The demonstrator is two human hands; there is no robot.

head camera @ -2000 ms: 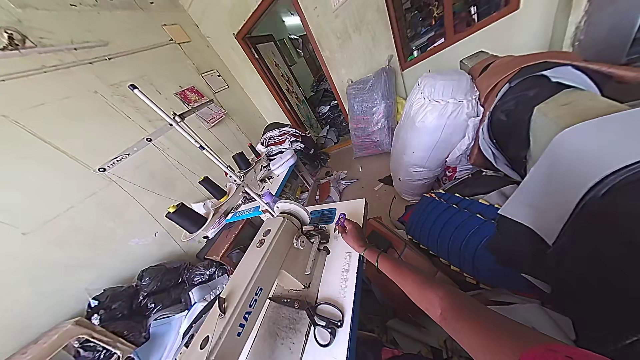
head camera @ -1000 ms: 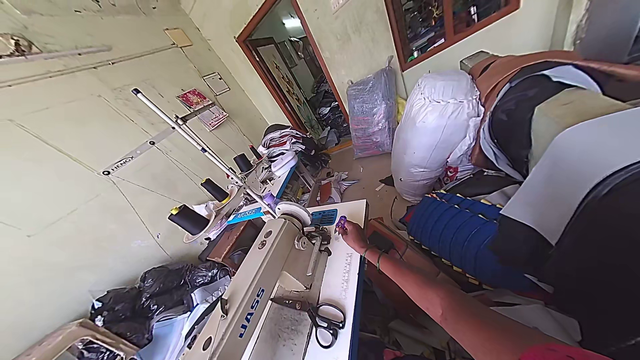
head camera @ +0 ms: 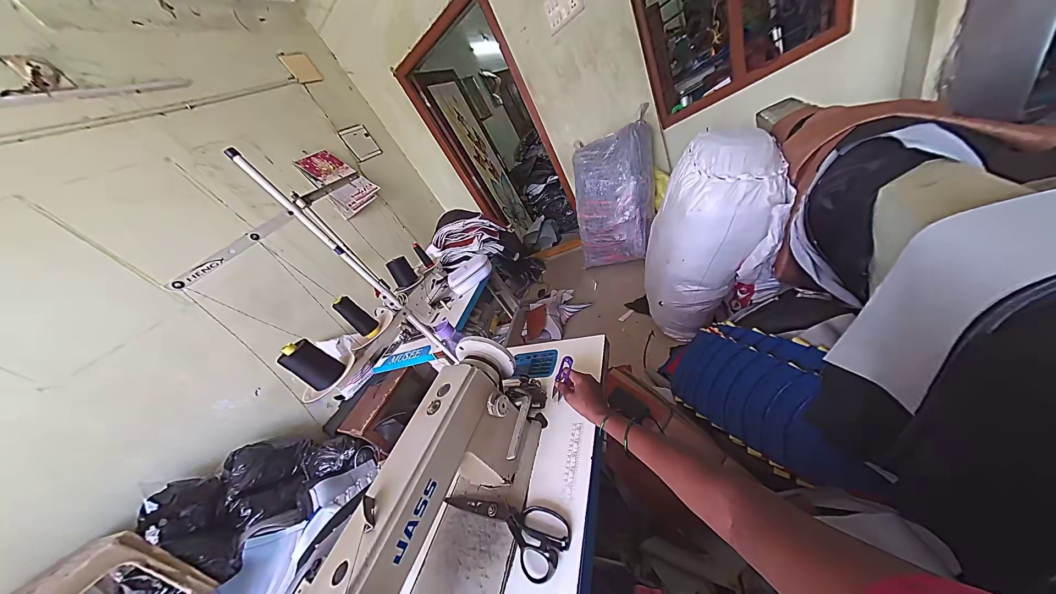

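My right hand (head camera: 582, 396) holds a small purple tool (head camera: 565, 370), possibly thread snips, above the far end of the white sewing table (head camera: 569, 454). A blue tray (head camera: 535, 364) lies just left of it, beside the handwheel (head camera: 485, 355) of the JASS industrial sewing machine (head camera: 412, 487). Black-handled fabric scissors (head camera: 536, 528) rest near the machine's bed, blades toward the machine arm. Black thread cones (head camera: 312, 365) stand on the thread stand to the left. My left hand is out of view.
Blue fabric rolls (head camera: 742, 396) and piled dark and grey fabric (head camera: 949, 305) lie to the right. Beyond them stand a white stuffed sack (head camera: 718, 223) and a plastic-wrapped bale (head camera: 615, 194) by the doorway. Black plastic bags (head camera: 264, 478) sit at lower left. The thread stand's pole (head camera: 330, 239) rises beside the machine.
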